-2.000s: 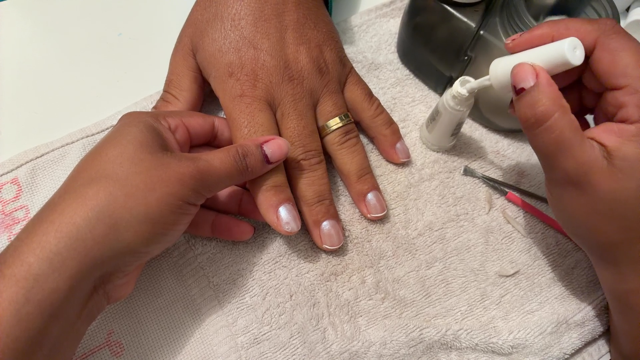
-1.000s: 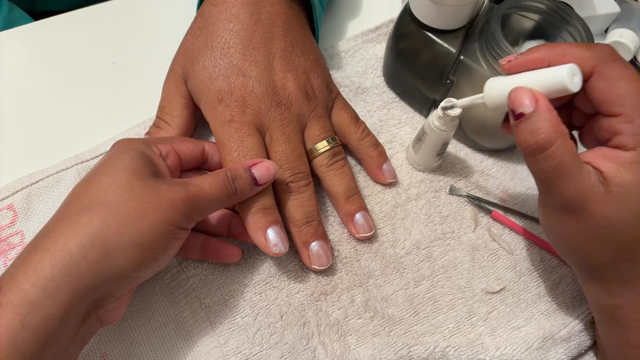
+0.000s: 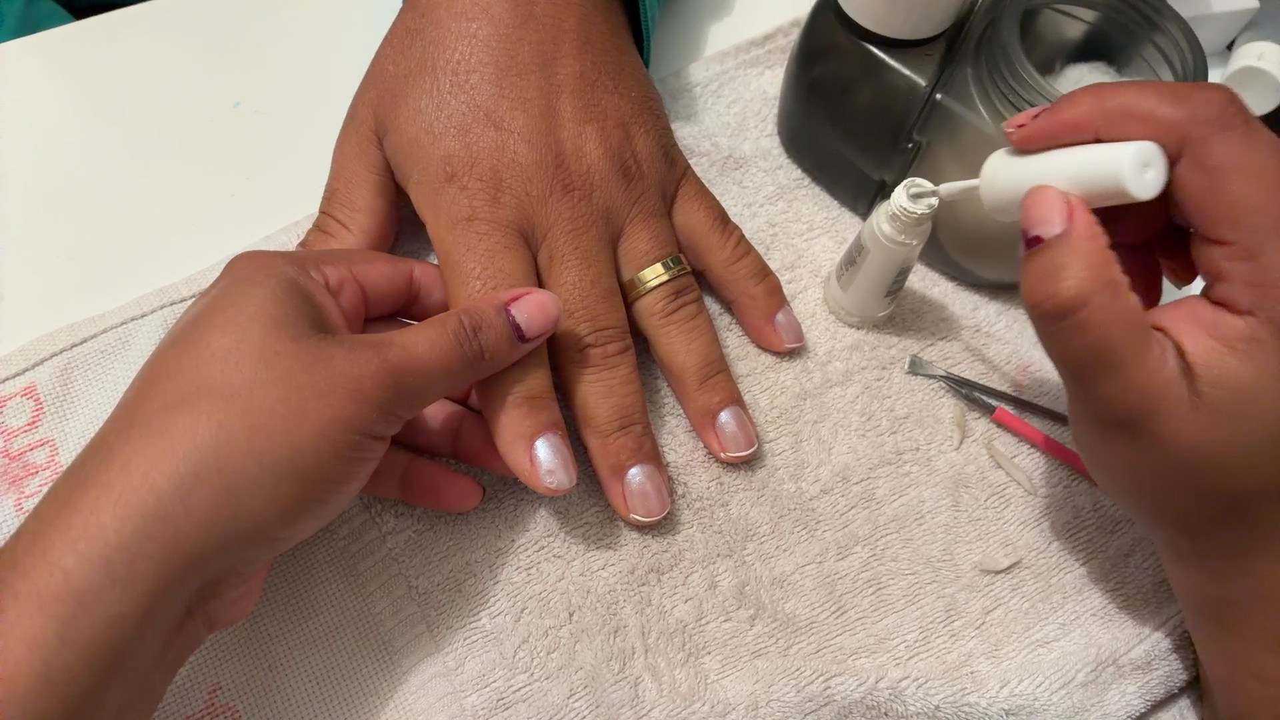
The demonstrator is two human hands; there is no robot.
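Another person's hand (image 3: 560,190) lies palm down on a light terry towel (image 3: 700,620), with a gold ring (image 3: 657,277) on one finger. Three of its nails show thin white tips; the index fingernail (image 3: 553,461) is pearly with no clear white line. My left hand (image 3: 290,380) grips that index finger between thumb and fingers. My right hand (image 3: 1160,290) holds the white cap of a nail polish brush (image 3: 1075,180), its stem slanting into the mouth of a white polish bottle (image 3: 878,258). The bottle stands slightly tilted on the towel.
A metal cuticle pusher (image 3: 925,368) and a pink-handled tool (image 3: 1040,440) lie partly beneath my right hand. Nail clippings (image 3: 1010,468) are scattered nearby. A dark translucent container (image 3: 850,110) and an open round jar (image 3: 1100,50) stand behind the bottle. White table surface (image 3: 150,150) shows at left.
The view has shifted a little. My left hand keeps its hold on the index finger, and the brush remains at the bottle's mouth in my right hand.
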